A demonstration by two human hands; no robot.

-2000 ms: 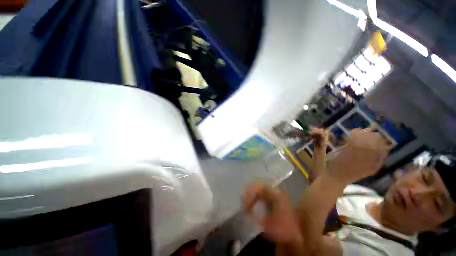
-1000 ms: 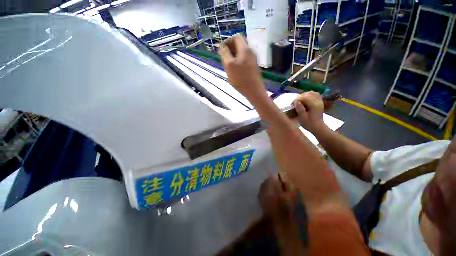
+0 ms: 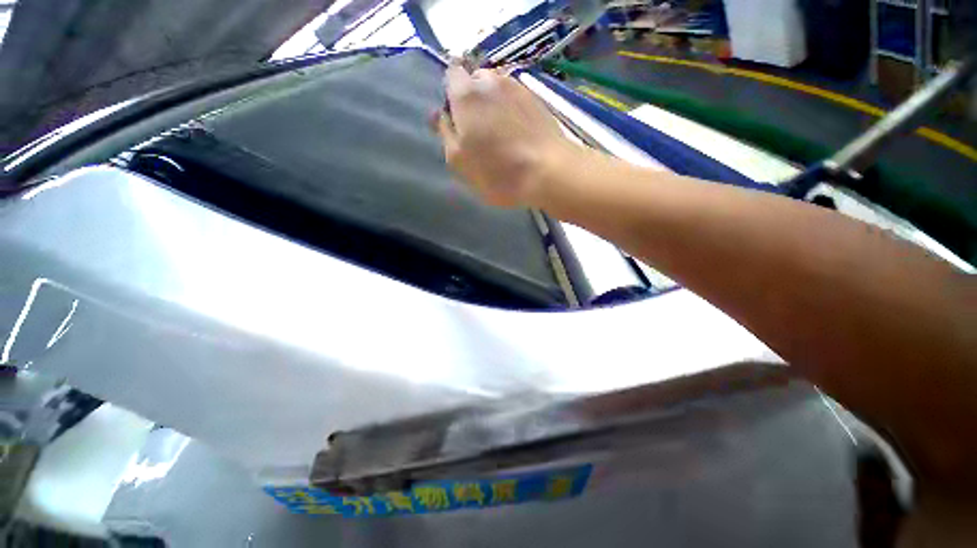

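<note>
My right hand (image 3: 498, 139) reaches in from the right edge, with the bare forearm across the right half. Its fingers are bent over the far right part of a dark sheet (image 3: 364, 161) on the machine. Whether they grip the sheet is hidden by the hand and blur. The sheet lies behind the white end cover (image 3: 321, 310), beside long pale rollers (image 3: 595, 262). My left hand cannot be made out.
A flat grey metal bar (image 3: 429, 444) lies across the cover's side, over a blue sign (image 3: 429, 498) with yellow characters. A pale bar (image 3: 900, 118) slants at upper right. Beyond are a green strip and grey floor with yellow lines.
The view has swung over the machine top, bringing the dark sheet into view. My right hand is now over the sheet. The other person and their hand on the bar are out of view.
</note>
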